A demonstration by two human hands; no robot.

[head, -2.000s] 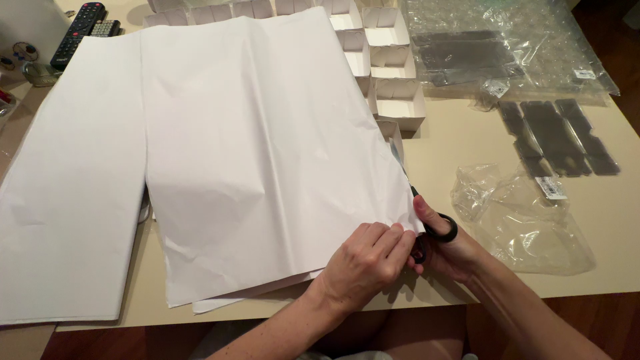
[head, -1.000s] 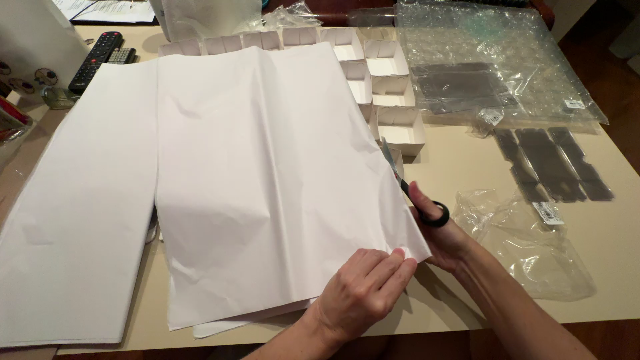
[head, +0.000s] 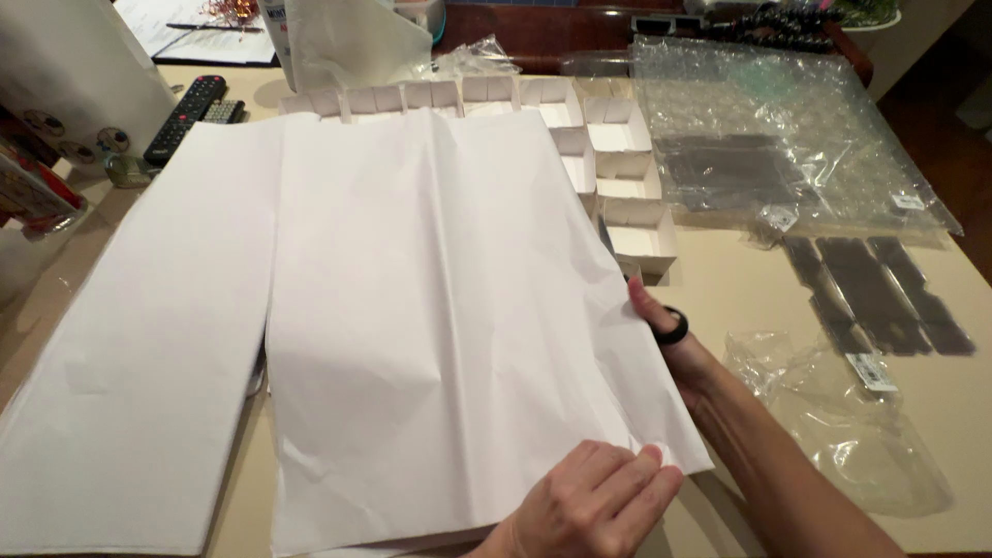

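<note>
A large creased sheet of white paper (head: 372, 310) lies over the table, with more sheets under its near edge. My left hand (head: 593, 496) pinches the sheet near its lower right corner. At the sheet's right edge, my right hand (head: 682, 349) has its fingers through the black handle of a pair of scissors (head: 673, 325). The blades are mostly hidden behind the paper, so how far apart they stand cannot be told. To the left lies a folded stack of white paper (head: 139, 333).
Small white open boxes (head: 635, 232) stand in rows behind the sheet. At the right are bubble wrap (head: 759, 101), dark plastic pieces (head: 876, 294) and a clear plastic bag (head: 852, 442). Remote controls (head: 186, 116) lie at the back left of the table (head: 728, 271).
My right hand with the scissors has moved up along the sheet's right edge, away from my left hand. My left hand still pinches the paper near the corner.
</note>
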